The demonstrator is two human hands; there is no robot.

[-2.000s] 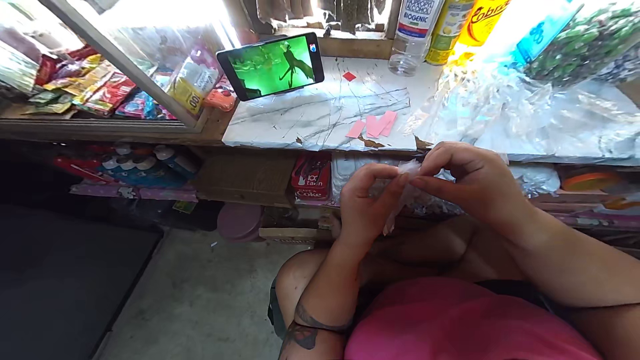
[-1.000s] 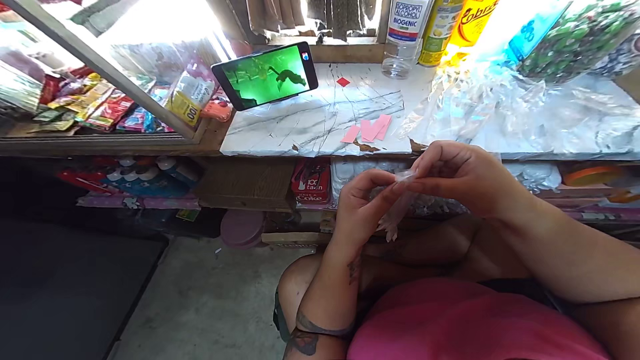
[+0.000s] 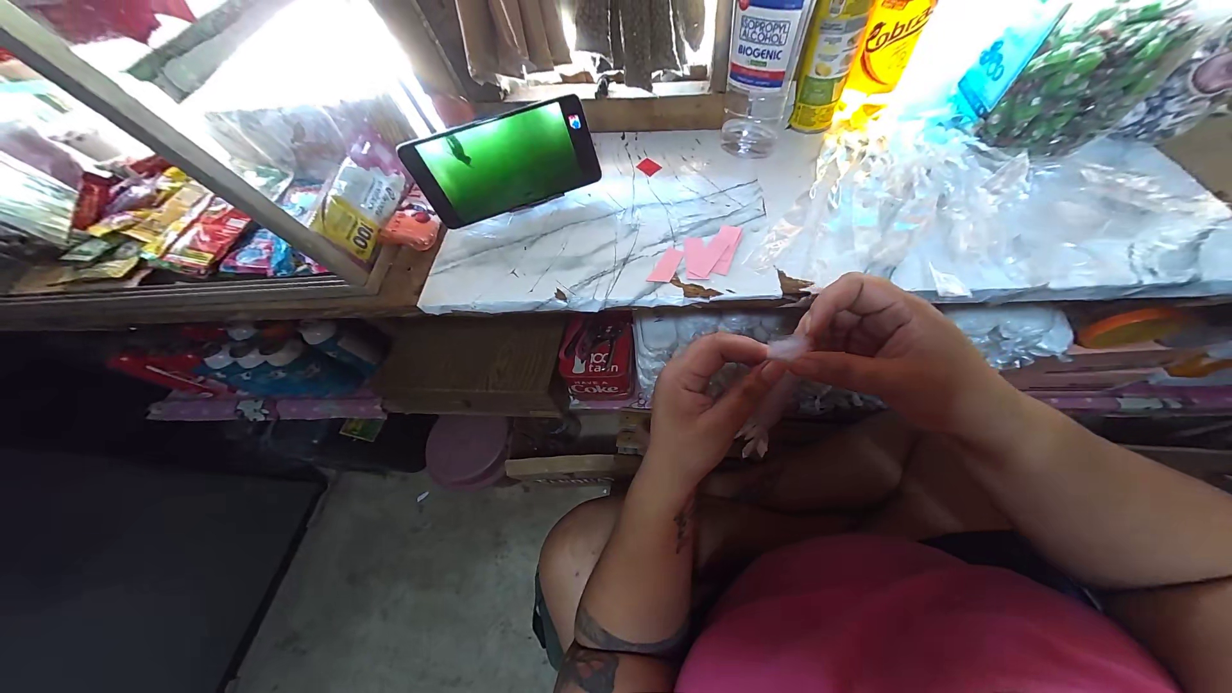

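Just in front of the counter's edge, a small clear plastic bag (image 3: pixel 789 347) is pinched between both hands. My left hand (image 3: pixel 710 395) grips its left side with thumb and forefinger; my right hand (image 3: pixel 890 351) grips its right side, fingertips nearly touching the left ones. Part of the bag hangs below the fingers, and its contents cannot be told. On the marbled counter (image 3: pixel 597 231) behind lie several pink paper strips (image 3: pixel 707 255) and a red diamond-shaped piece (image 3: pixel 649 167). Many clear plastic bags (image 3: pixel 895 212) are heaped to the right.
A phone or tablet (image 3: pixel 500 161) leans at the counter's back left. An alcohol bottle (image 3: pixel 762 48), a clear plastic container (image 3: pixel 749 135), yellow cans (image 3: pixel 881 53) and a bag of green-wrapped items (image 3: pixel 1088 77) stand at the back right. Packets (image 3: pixel 207 231) fill the left display; a Coke box (image 3: pixel 597 358) sits below.
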